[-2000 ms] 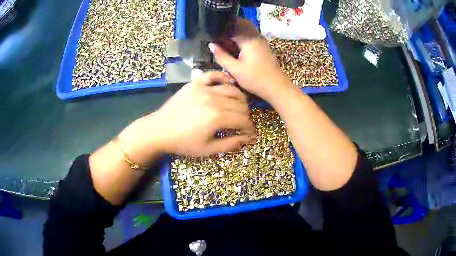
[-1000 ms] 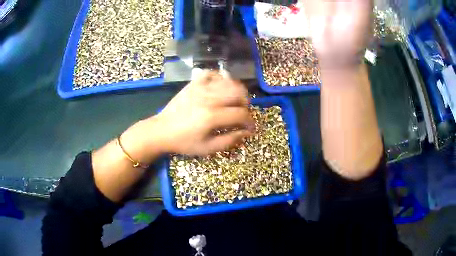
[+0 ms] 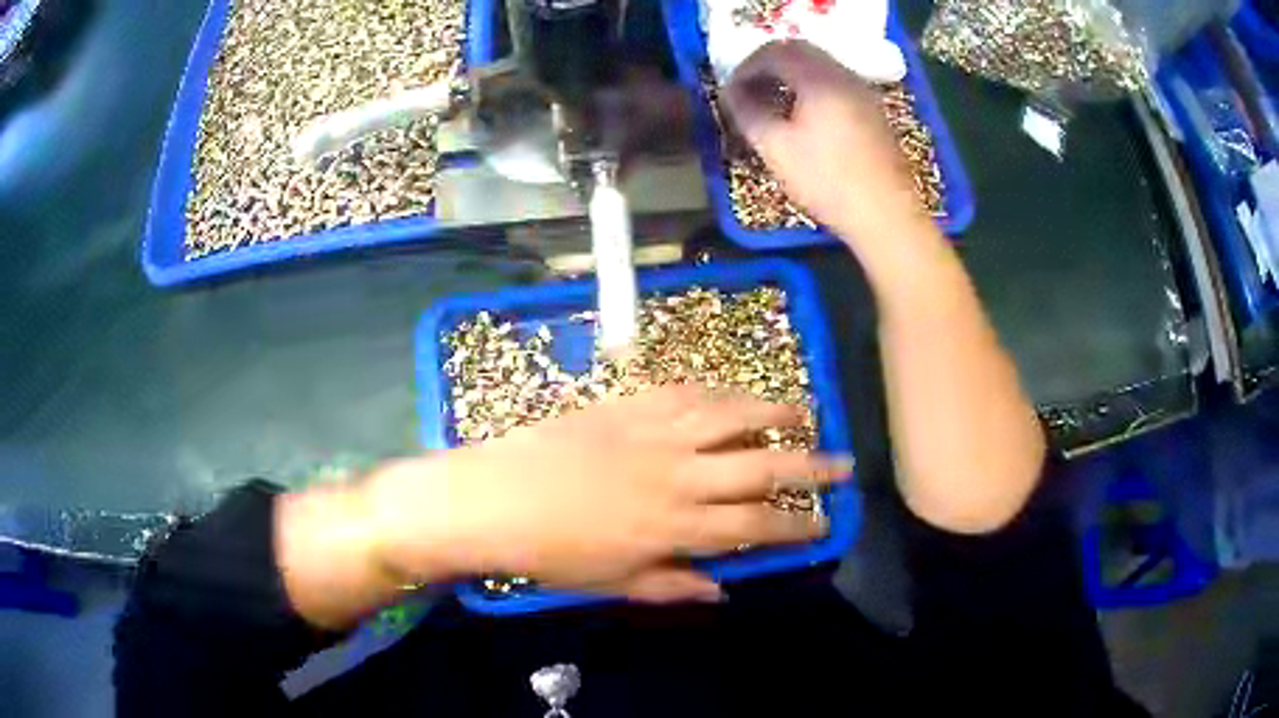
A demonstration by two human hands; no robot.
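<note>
My left hand (image 3: pixel 631 484) lies palm down over the front blue tray (image 3: pixel 842 526), fingers apart, over the heap of small gold and silver metal fittings (image 3: pixel 701 330). No held piece shows in it; its palm side is hidden. My right hand (image 3: pixel 821 133) is blurred, fingers curled, over the right rear tray (image 3: pixel 961 218) at the edge of the white packet (image 3: pixel 877 53). Its fingertips are unclear. The dark fixture (image 3: pixel 568 56) stands at top centre on a grey metal base (image 3: pixel 491 197). Its white front handle or tube (image 3: pixel 613 267) points over the front tray.
The left rear tray (image 3: pixel 168 239) holds a heap of small metal parts. A whitish side handle (image 3: pixel 372 119) slants over it. A clear bag of metal parts (image 3: pixel 1038 42) and a small white tag (image 3: pixel 1044 129) lie at upper right.
My left hand has moved from the fixture's front down over the front tray, its fingers spread. My right hand has moved from the fixture to the right rear tray. Both white handles now show.
</note>
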